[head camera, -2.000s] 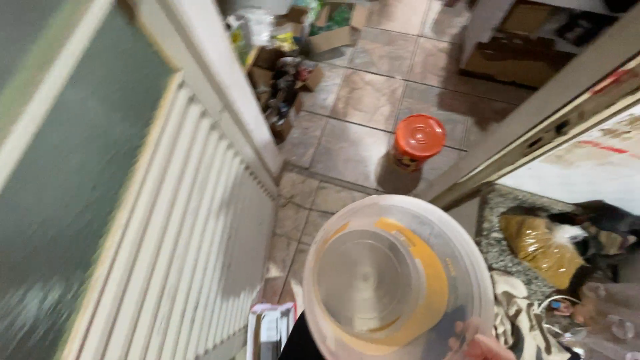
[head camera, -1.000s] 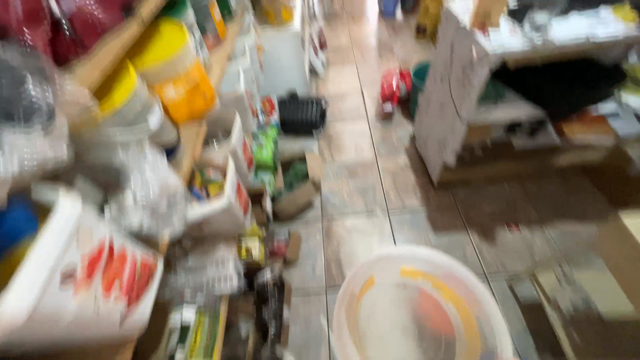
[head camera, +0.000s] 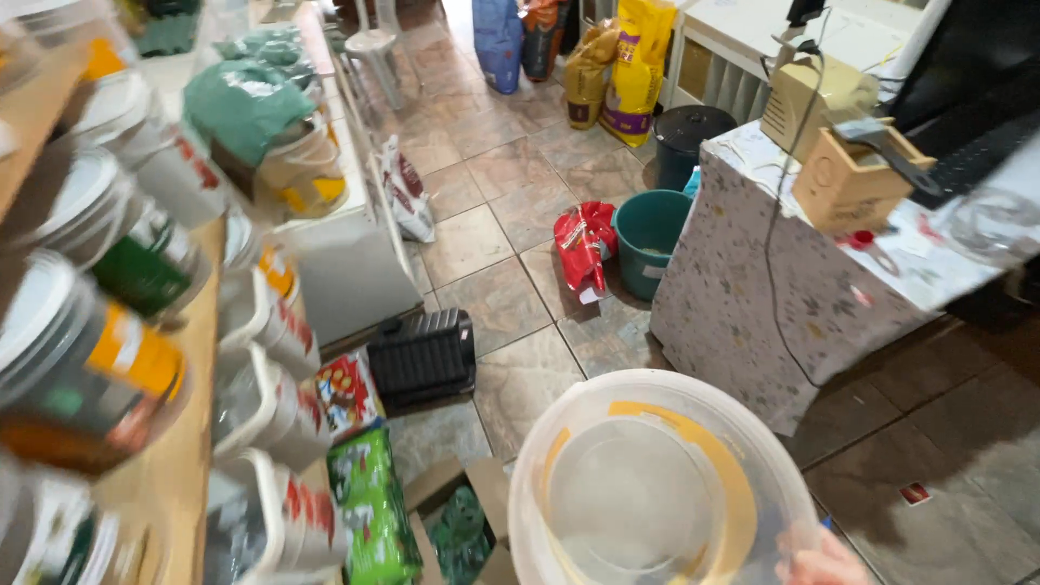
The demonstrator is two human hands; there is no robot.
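A round translucent plastic container with a yellow band (head camera: 634,496) fills the lower middle of the view, its wide round face toward me. My right hand (head camera: 825,556) grips its lower right edge; only some fingers show, at the bottom of the frame. My left hand is not in view. Left of the container, an open cardboard box (head camera: 431,487) holds green plastic-wrapped things. Beyond it on the tiled floor stand a teal bucket (head camera: 646,244) and a red bag (head camera: 583,248).
Shelves with lidded plastic buckets (head camera: 134,349) line the left, with green packs (head camera: 370,504) and a black ridged plastic item (head camera: 422,353) beside them. At right stands a cloth-covered table (head camera: 731,268) bearing a wooden box (head camera: 857,183). Large bags (head camera: 638,73) stand farther off.
The view has moved from a doorway into the room with shelves. The container has stayed in front of me, with my right hand on its edge in the oldest frame and now.
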